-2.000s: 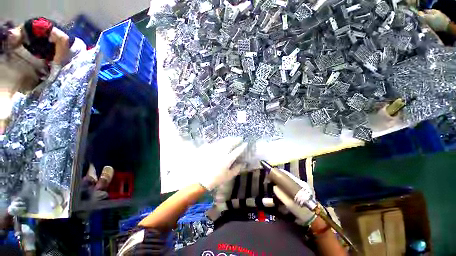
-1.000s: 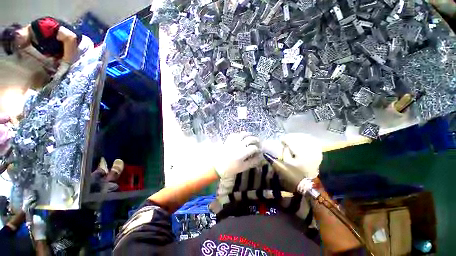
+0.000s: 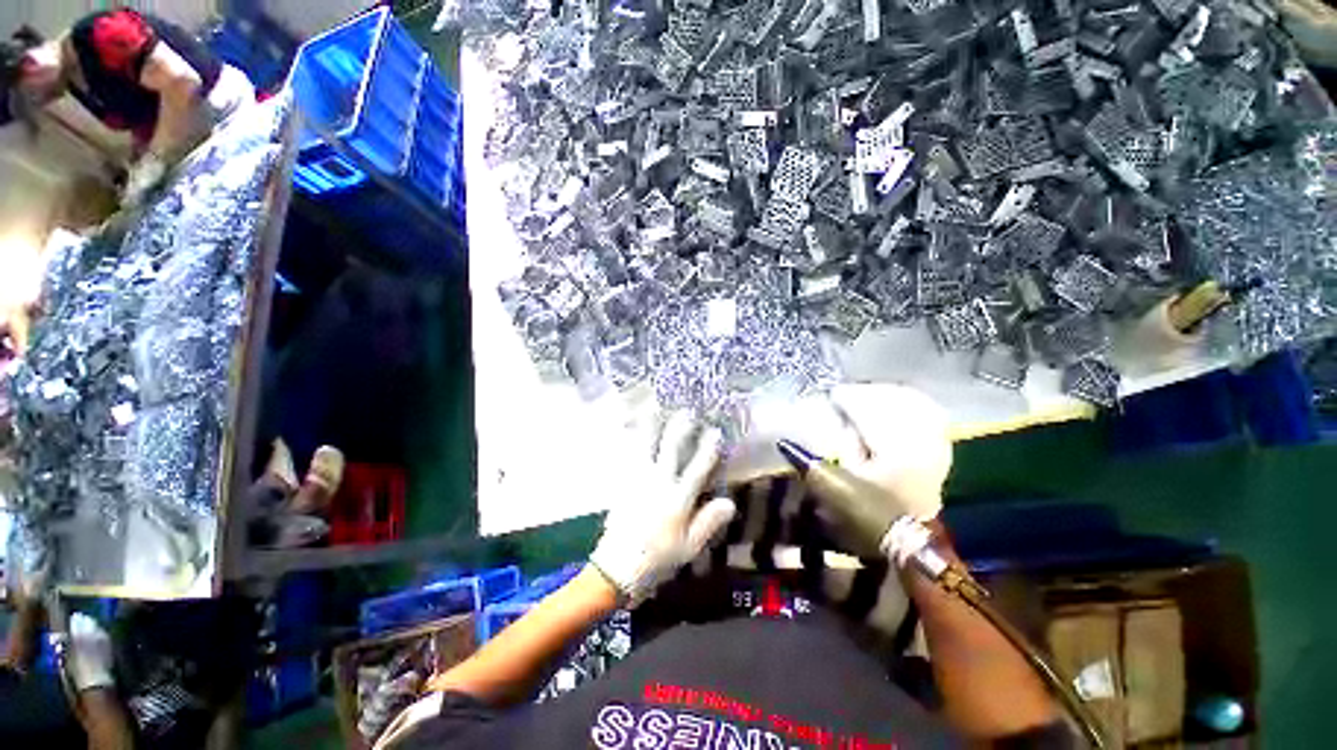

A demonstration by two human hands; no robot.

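The air screwdriver (image 3: 851, 506) lies in my right hand (image 3: 897, 447), its dark tip pointing up-left over the table's near edge and its hose running back along the forearm. My left hand (image 3: 663, 513), in a white glove, is left of the tip with its fingers towards the small screws (image 3: 733, 352); whether it holds something small cannot be told. The screws lie in a glittering pile just beyond both hands. A large heap of dark grey metal blocks (image 3: 865, 161) covers the white table (image 3: 528, 469) behind them.
A yellow-brown cylinder (image 3: 1198, 305) lies right of the heap. Blue crates (image 3: 384, 110) stand left of my table. Another person (image 3: 125, 73) works at a heaped bench at left. An open cardboard carton (image 3: 1129, 659) is at lower right.
My left hand has moved down-left, away from my right hand and the tool tip, and its fingers have spread. The right hand still holds the tool in nearly the same place.
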